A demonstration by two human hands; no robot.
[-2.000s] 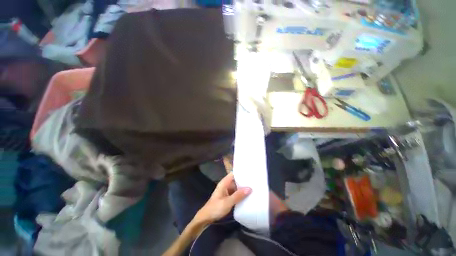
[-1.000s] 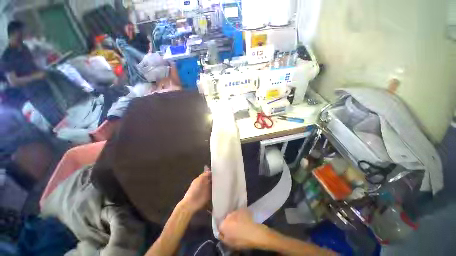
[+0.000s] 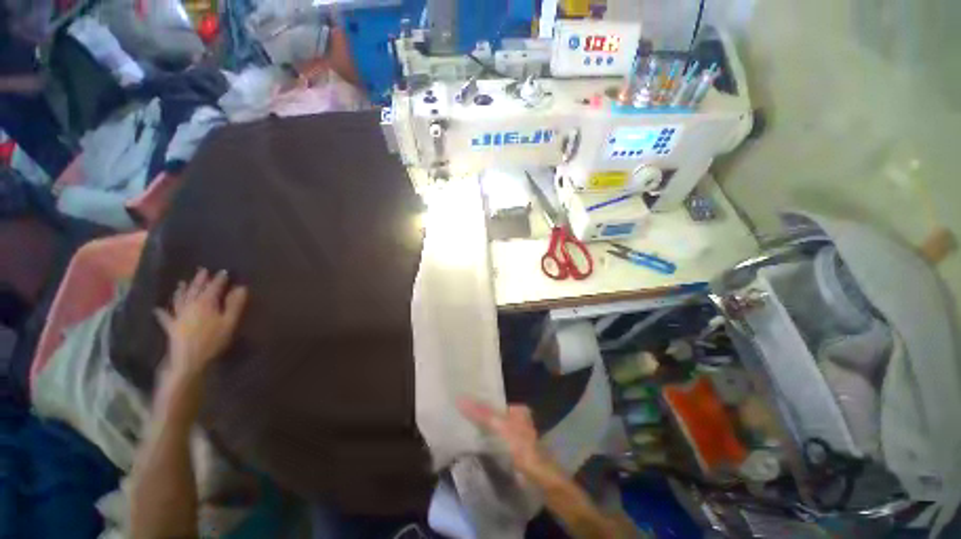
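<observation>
The dark brown panel [image 3: 316, 242] spreads left of the sewing machine's needle area. The off-white band [image 3: 455, 326] runs from under the brightly lit needle area down toward my lap, along the panel's right edge. My left hand [image 3: 202, 316] lies flat on the brown panel at its left part, fingers spread, holding nothing. My right hand [image 3: 508, 434] is at the lower end of the band, with a finger on its surface; it is blurred, and whether it grips the band cannot be told. The white sewing machine [image 3: 516, 142] stands behind the work.
Red-handled scissors [image 3: 567, 255] and blue snips [image 3: 643, 258] lie on the machine table [image 3: 527, 284] right of the band. A side basket with an orange packet [image 3: 704, 421] and black-handled scissors [image 3: 832, 463] is at right. A pink basket [image 3: 90, 279] with cloth is at left.
My left hand has moved left, from beside the band onto the brown panel. My right hand stays near the band's lower end. The view has tilted down and closer to the machine.
</observation>
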